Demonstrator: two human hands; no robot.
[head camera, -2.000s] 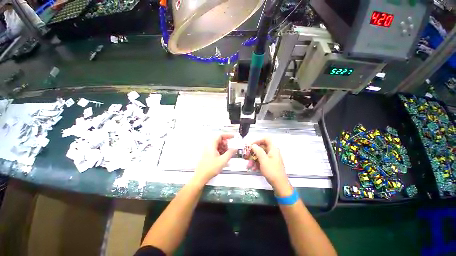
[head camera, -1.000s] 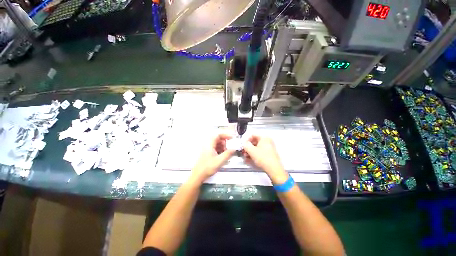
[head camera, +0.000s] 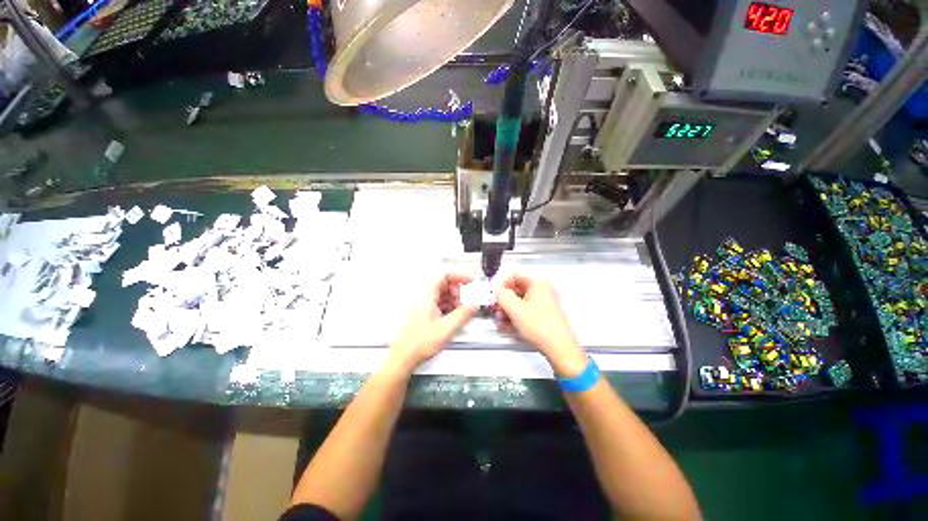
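My left hand (head camera: 436, 322) and my right hand (head camera: 532, 315) are bare and close together over the pale base plate (head camera: 392, 254). My left fingers grip a small white plastic part (head camera: 475, 293) from its left side. My right fingertips meet its right side. A circuit board in the right fingers cannot be made out; the fingers cover that spot. The soldering iron (head camera: 503, 173), a dark rod with a teal band, points down with its tip right at the top of the white part. The metal fixture under the part is mostly hidden.
A pile of white parts (head camera: 229, 275) lies at left, with more at far left. Circuit boards (head camera: 758, 315) are heaped in a black tray (head camera: 728, 216) at right, beside a fuller tray. The machine frame, grey controller (head camera: 778, 51), counter display (head camera: 692, 132) and fume hood (head camera: 407, 46) stand behind.
My right hand has moved in against the white part, and the board seen in its fingers two seconds ago is now hidden. Over the last second both hands have barely moved.
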